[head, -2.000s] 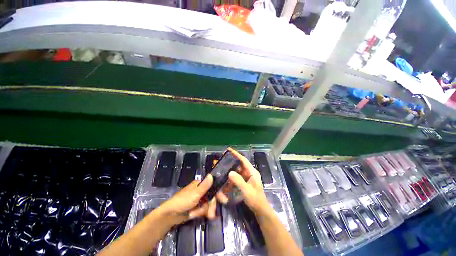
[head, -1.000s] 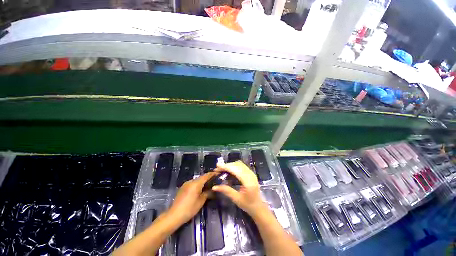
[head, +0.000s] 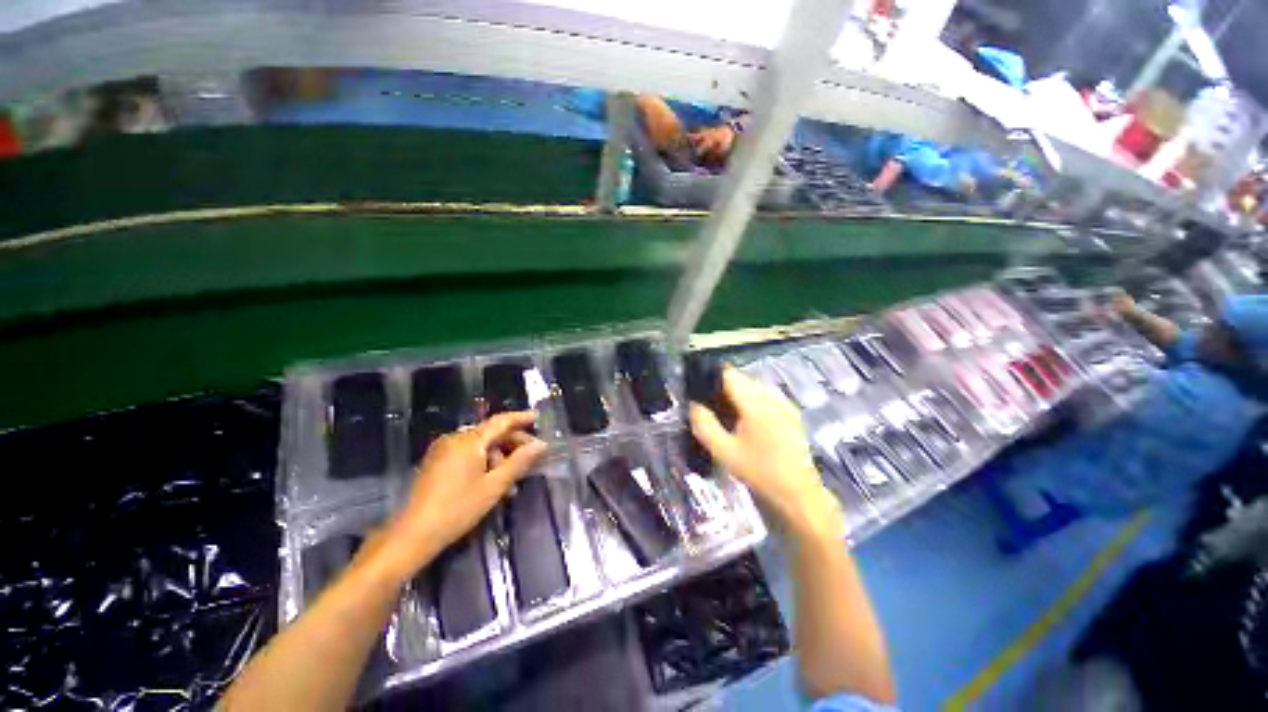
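Observation:
The clear blister tray lies in front of me with black phones in two rows. A black phone sits tilted in the near row. My right hand is at the tray's right end, its fingers closed around a black phone that is partly hidden by the hand. My left hand is over the middle of the tray with its fingers apart. It holds nothing that I can see and partly covers the phones under it.
The black blister tray lies at left. A shiny black tray is low, below the clear tray. Neighbouring trays hold framed and pink parts at right. A slanting post rises behind. A person in blue is at far right.
The view has swung to the right. My hands were together around a phone; they have parted, the right moving to the tray's right end with a phone, the left lowering over the tray.

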